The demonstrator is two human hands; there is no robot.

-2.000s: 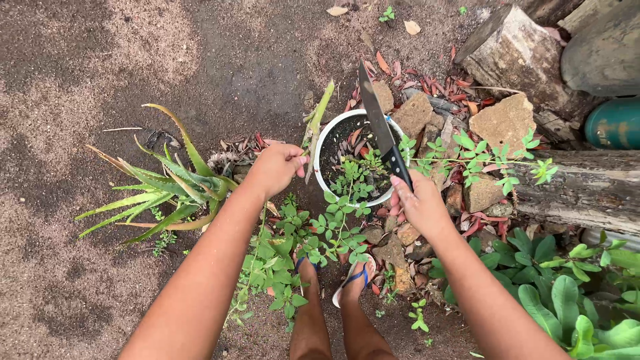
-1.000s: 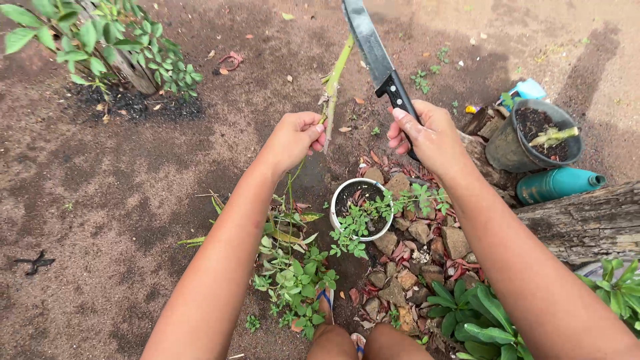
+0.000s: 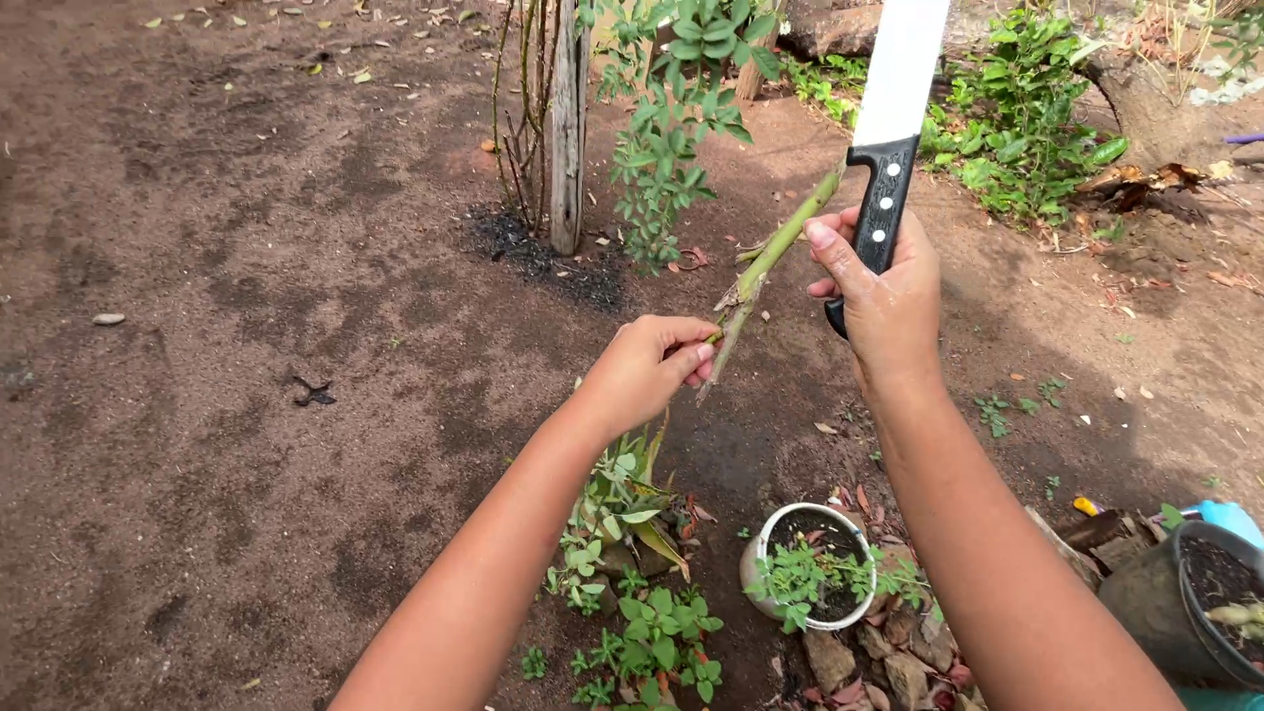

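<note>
In the head view my left hand (image 3: 657,367) pinches the lower end of a green plant stem (image 3: 785,240), which slants up to the right and has a dry, frayed base. My right hand (image 3: 889,281) grips the black handle of a large knife (image 3: 894,118), its wide blade pointing up and cut off by the top edge of the view. The stem's upper end meets or passes behind the knife near the heel of the blade; contact cannot be told. Below the hands stands a round white pot (image 3: 758,563) with soil and a leafy plant.
A wooden post (image 3: 568,128) with thin stems stands ahead, beside a hanging leafy branch (image 3: 662,168). Low plants (image 3: 662,632) grow left of the pot, rocks (image 3: 829,660) lie below it. A dark bucket (image 3: 1145,602) with soil is at the lower right.
The view has tilted up strongly, bringing the post and farther ground into sight. Both hands have risen away from the white pot, beside which they were two seconds ago, still holding stem and knife.
</note>
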